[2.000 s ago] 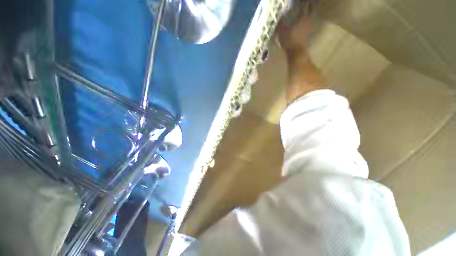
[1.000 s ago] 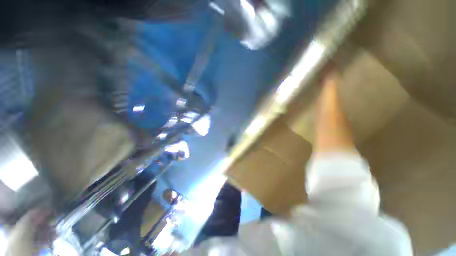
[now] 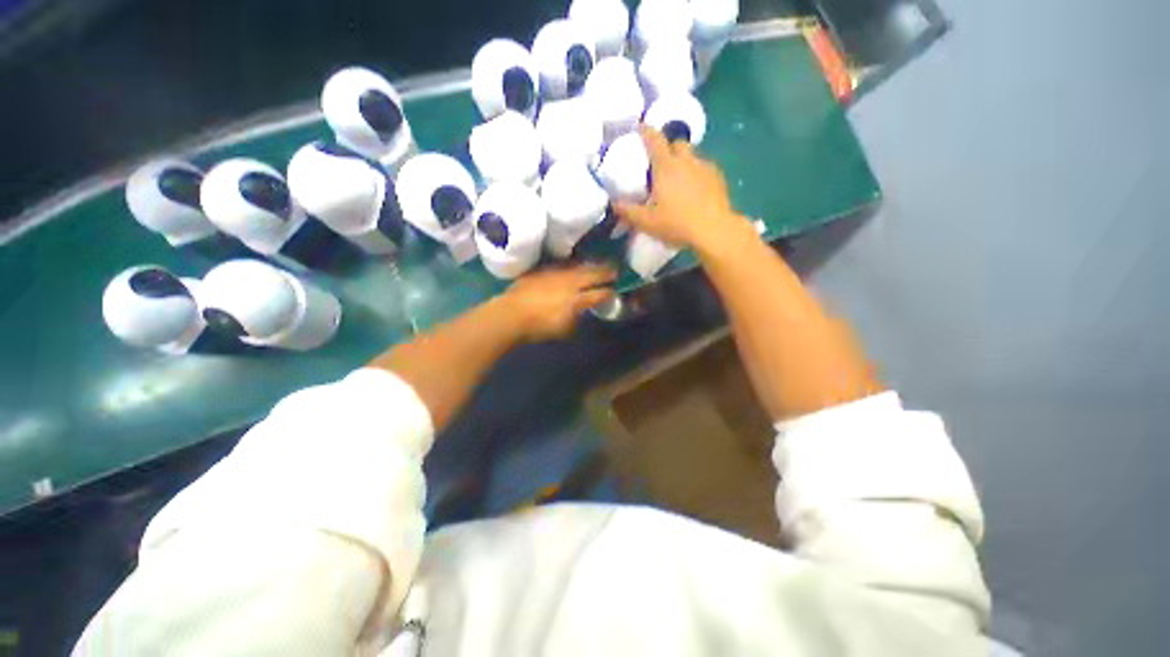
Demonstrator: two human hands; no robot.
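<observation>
Several white camera units with black oval faces, one of them near the bench's front edge, stand on the green bench. My right hand has its thumb and fingers around a white unit at the right of the group. My left hand is at the bench's front edge, just below the nearest units, fingers pointing right. A small pale thing shows by its fingertips; whether it is held is unclear. Another white unit leans near the edge below my right hand.
More camera units stand to the left along the bench. A brown open carton is below the bench edge, between my forearms. A red-orange strip is at the bench's far right corner. Grey-blue floor lies to the right.
The view has swung from the carton and metal stools to the bench top. My arm was reaching into the carton; now both hands are at the camera units.
</observation>
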